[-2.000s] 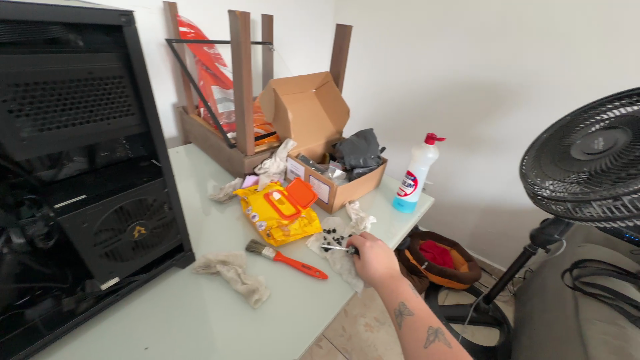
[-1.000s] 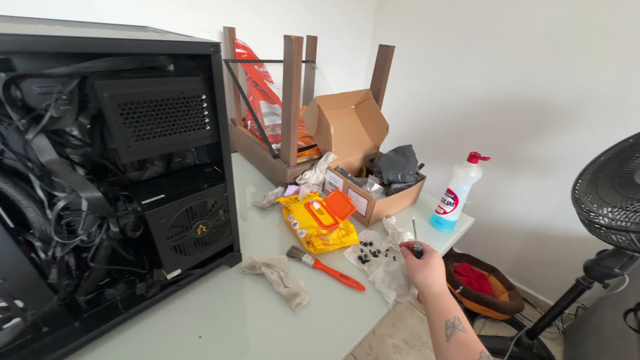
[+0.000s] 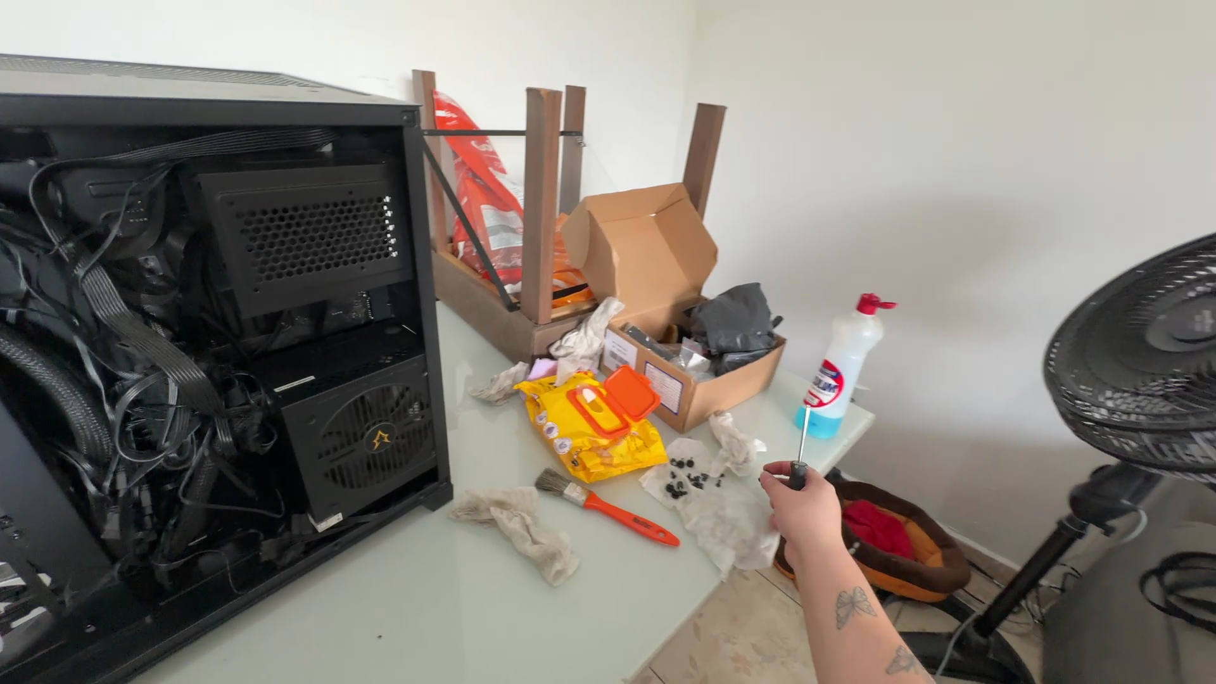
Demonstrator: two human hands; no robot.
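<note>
My right hand [image 3: 801, 503] grips the dark handle of a screwdriver [image 3: 804, 442], its metal shaft pointing up, just past the table's right edge. Beside the hand, several small black screws [image 3: 692, 475] lie on a crumpled white wipe [image 3: 731, 527]. A paintbrush with a red handle [image 3: 632, 521] rests left of them, below a yellow wipes pack [image 3: 594, 427] whose orange lid is up. An open black computer case [image 3: 228, 313] with cables and a power supply [image 3: 366, 442] stands at the left. My left hand is out of view.
Behind the pack stand an open cardboard box [image 3: 727, 389] and an upturned wooden stool or small table [image 3: 542, 209]. A cleaner bottle [image 3: 841, 370] is near the table's right corner. Used wipes [image 3: 522, 532] lie about. A black fan [image 3: 1140, 361] and a pet bed [image 3: 936, 560] stand beyond the table.
The screwdriver, earlier pointing left over the screws, now points up in my right hand. The hand has moved off the screws. The view has turned left, showing more of the case.
</note>
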